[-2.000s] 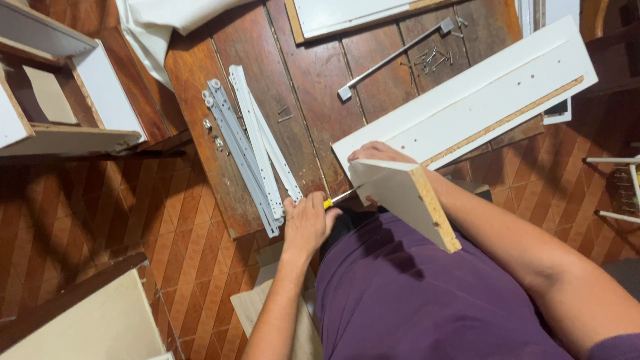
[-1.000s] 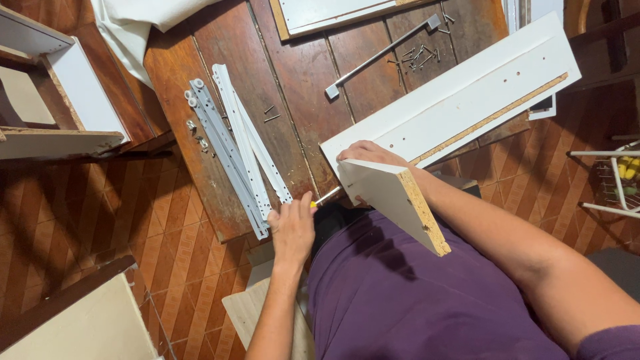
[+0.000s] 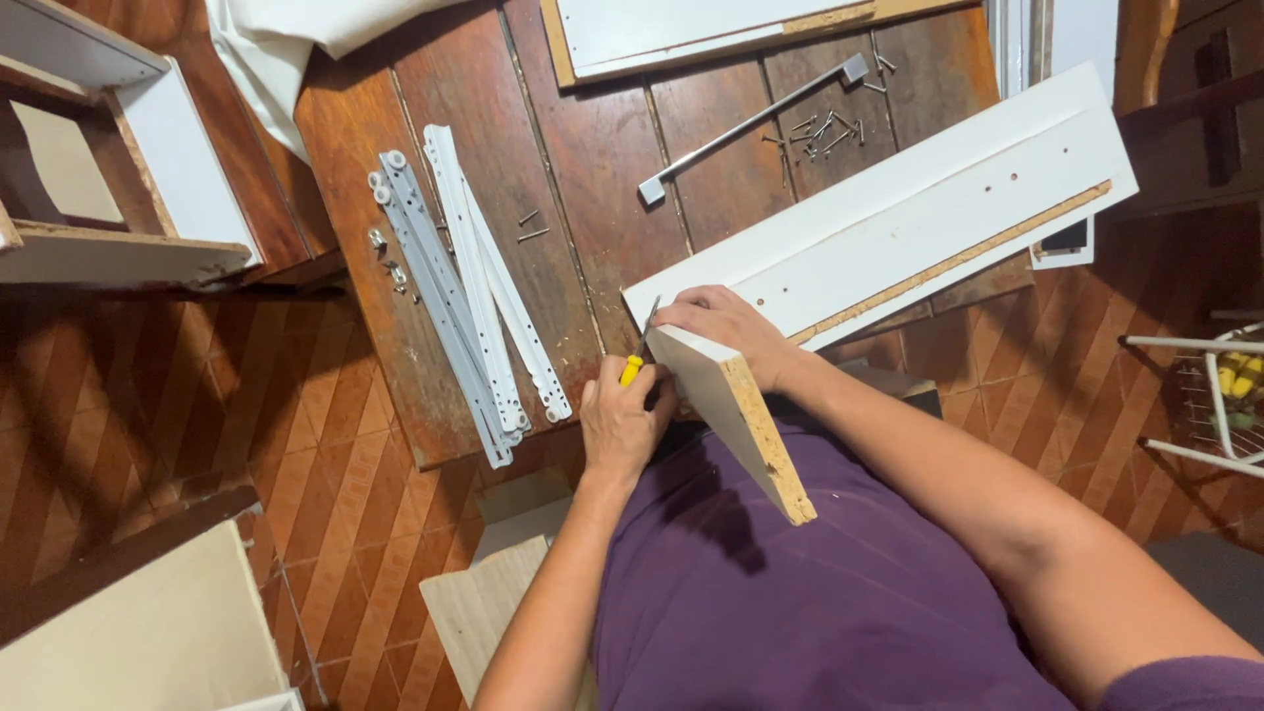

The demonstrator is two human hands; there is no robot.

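My left hand (image 3: 624,415) grips a screwdriver with a yellow handle (image 3: 631,370); its metal shaft points up and right, beside the end of a white-faced particleboard piece (image 3: 736,410). My right hand (image 3: 726,321) holds that piece near its far end, while its raw edge points toward my body. Behind the right hand a long white panel (image 3: 908,212) with drilled holes and a raw strip lies across the table corner. The screwdriver's tip is close to the panel's near left corner; whether it touches anything I cannot tell.
Metal drawer slides (image 3: 454,286) lie on the wooden table (image 3: 592,178) at left, with small fittings (image 3: 397,276) beside them. A bar handle (image 3: 755,128), loose screws (image 3: 829,133) and another white panel (image 3: 681,30) are farther back. An open drawer box (image 3: 188,148) stands at far left.
My left hand has come closer to the end of the held board, and the screwdriver now angles more steeply upward beside it. My right hand keeps its hold on the board.
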